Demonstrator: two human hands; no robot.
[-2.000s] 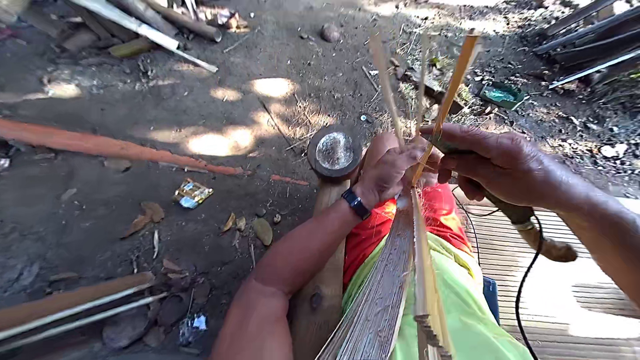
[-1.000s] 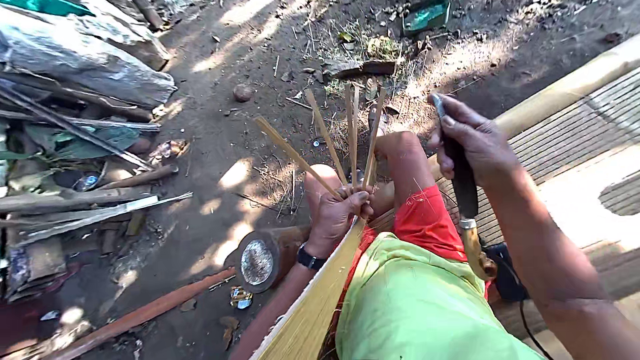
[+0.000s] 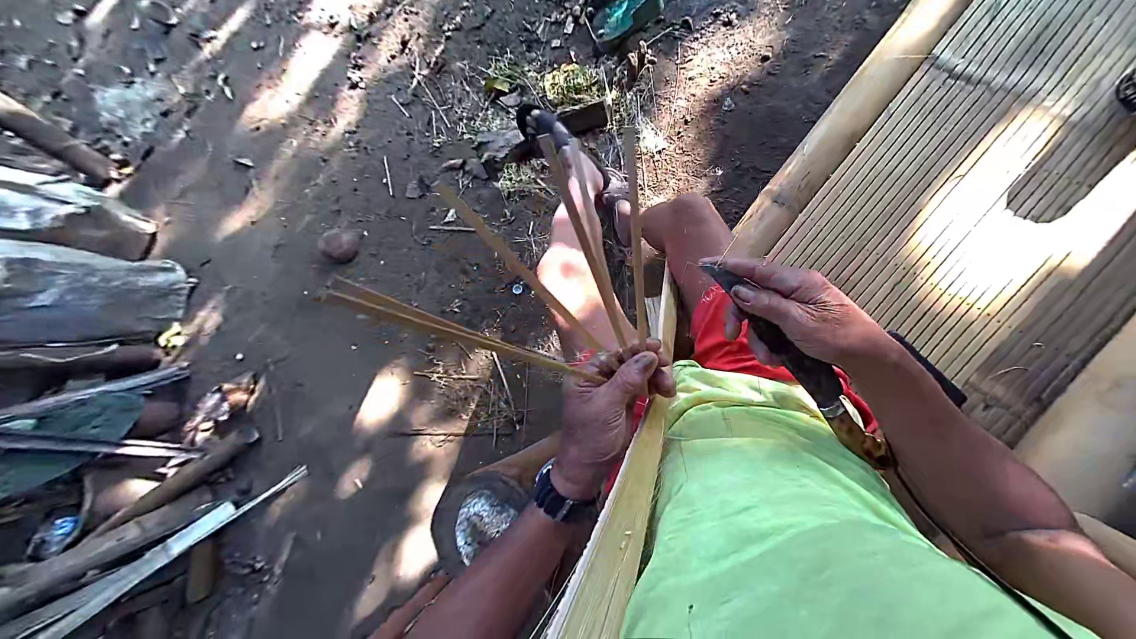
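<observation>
My left hand (image 3: 608, 404) is closed around a bundle of split bamboo strips (image 3: 581, 235), whose thin ends fan out forward and to the left. A wide pale length of split bamboo (image 3: 626, 532) runs from that hand back along my left side. In my right hand (image 3: 799, 311) is a knife with a dark blade (image 3: 790, 351), held by the blade near its tip; its brown handle (image 3: 859, 437) points back toward my forearm. The knife is apart from the strips, to their right.
A slatted bamboo bench (image 3: 941, 195) with a thick pole edge lies to my right. Left of me are piled wood pieces (image 3: 169, 550) and sacks (image 3: 89, 288). A round wooden post end (image 3: 484, 524) stands beside my left forearm. A stone (image 3: 339, 245) lies on the dirt.
My right hand with the knife was against the strips two seconds before and is now apart from them, to the right. The strips are fanned wider. The view has turned.
</observation>
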